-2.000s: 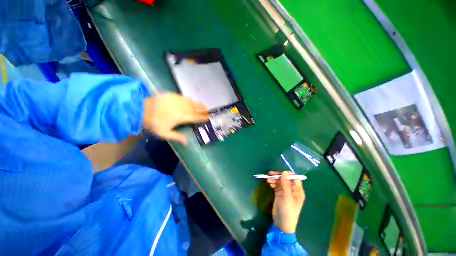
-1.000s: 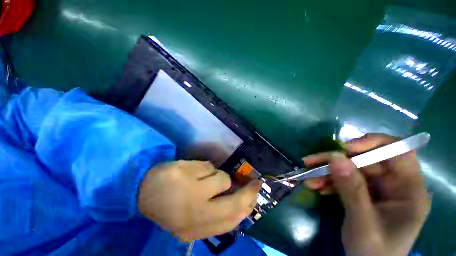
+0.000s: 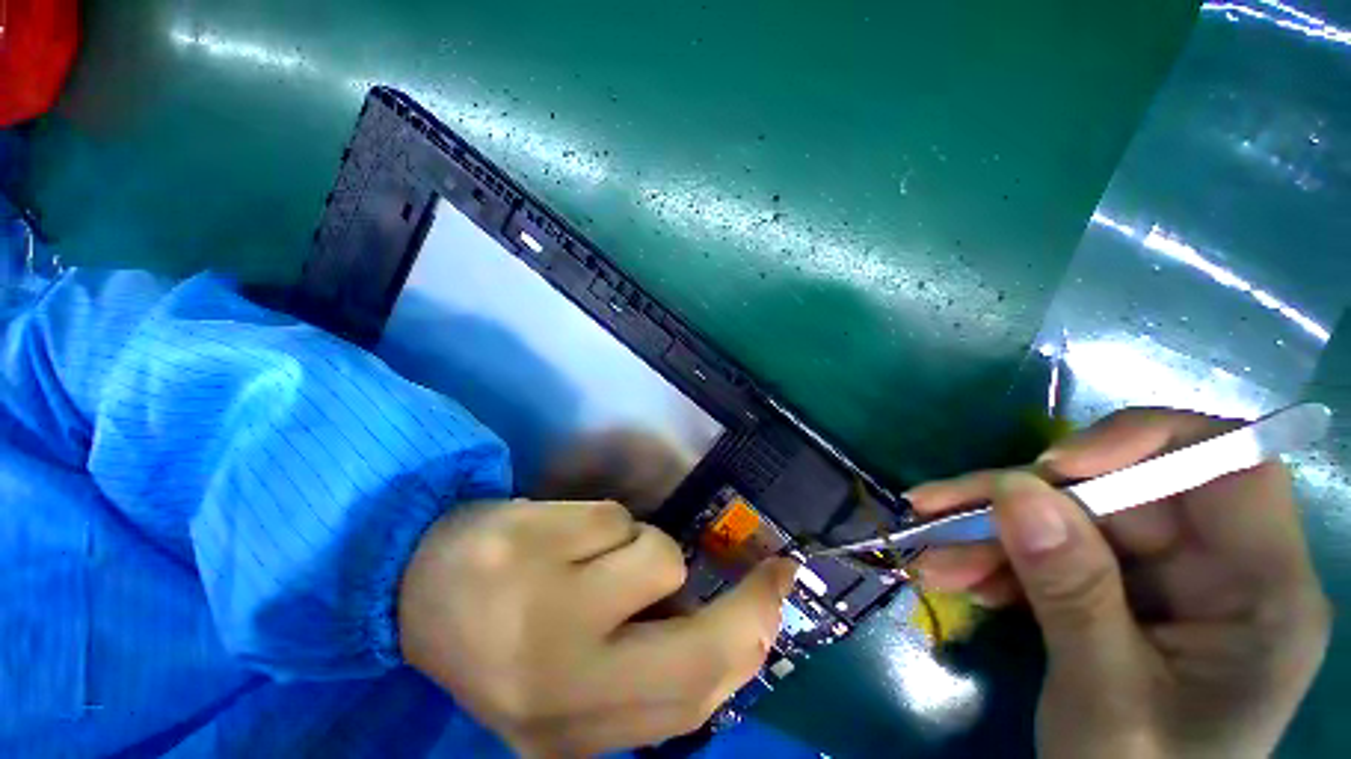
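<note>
An open black tablet housing (image 3: 593, 304) lies tilted in front of me, with a pale metal panel (image 3: 534, 356) in it. The main board (image 3: 808, 601) with an orange label (image 3: 729, 527) is at its lower right end. My bare left hand (image 3: 593, 623) rests over the board end, thumb and index fingertips close to the tweezer tip; whether they pinch anything is hidden. My right hand (image 3: 1126, 564) holds silver tweezers (image 3: 1171, 475), tip at the board beside the orange label. A thin amber-brown flex cable (image 3: 931, 593) curls at the housing corner below the tweezers.
The glossy dark green bench (image 3: 830, 148) carries small dark specks. A clear plastic sheet (image 3: 1215, 223) with strong reflections lies at the right, behind my right hand. A yellow patch shows under the flex cable. A red object (image 3: 33, 60) is cut off at the upper left.
The housing appears slightly shifted to the left and up in view. Both hands keep nearly the same pose, and the tweezer tip stays at the board. The curled flex cable shows more clearly.
</note>
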